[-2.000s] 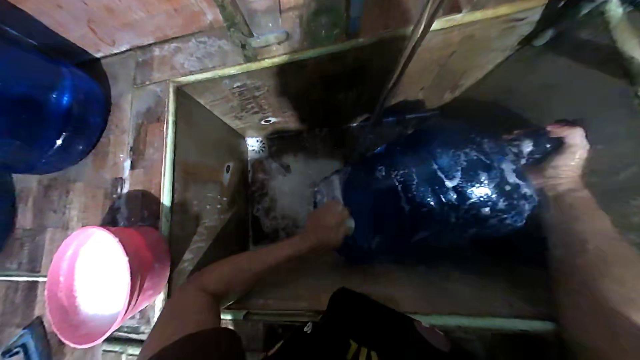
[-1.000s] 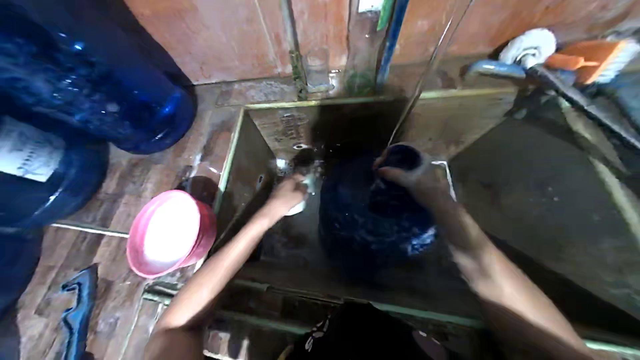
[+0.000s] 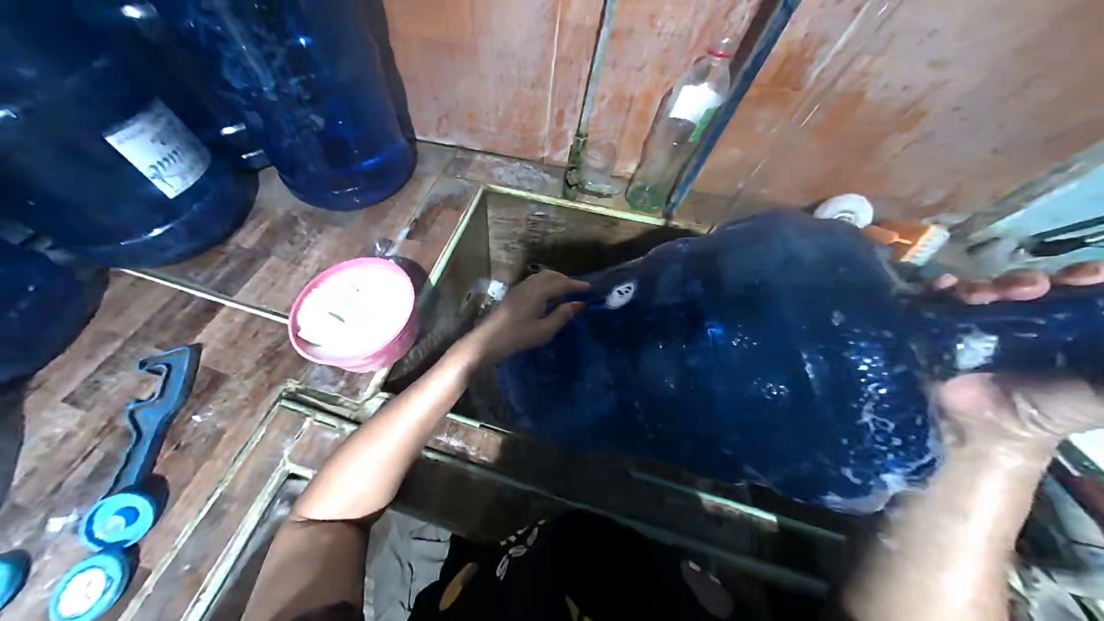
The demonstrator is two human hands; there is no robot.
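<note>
A large wet blue plastic water jug (image 3: 733, 354) lies on its side over the tiled basin (image 3: 457, 259), its neck toward the right. My right hand (image 3: 1018, 371) is closed around the neck, with fingers above and thumb below. Near the base end, my left hand (image 3: 539, 310) rests against the jug's side, fingers loosely bent; it does not grip the jug. Suds and water drops cling to the jug's shoulder. Much of the basin's inside is hidden behind the jug.
Left of the basin are a pink tub (image 3: 354, 315), a blue plastic tool (image 3: 155, 414), blue caps (image 3: 119, 520) and several blue jugs (image 3: 336, 103). Behind stand a glass bottle (image 3: 677, 129) and a clear cup (image 3: 597, 168). A brush with an orange block (image 3: 906, 240) lies at the right.
The jug, low in the basin one second ago with its mouth up, is now raised and tilted on its side. My left hand has come from the basin's left end to the jug. The view has shifted.
</note>
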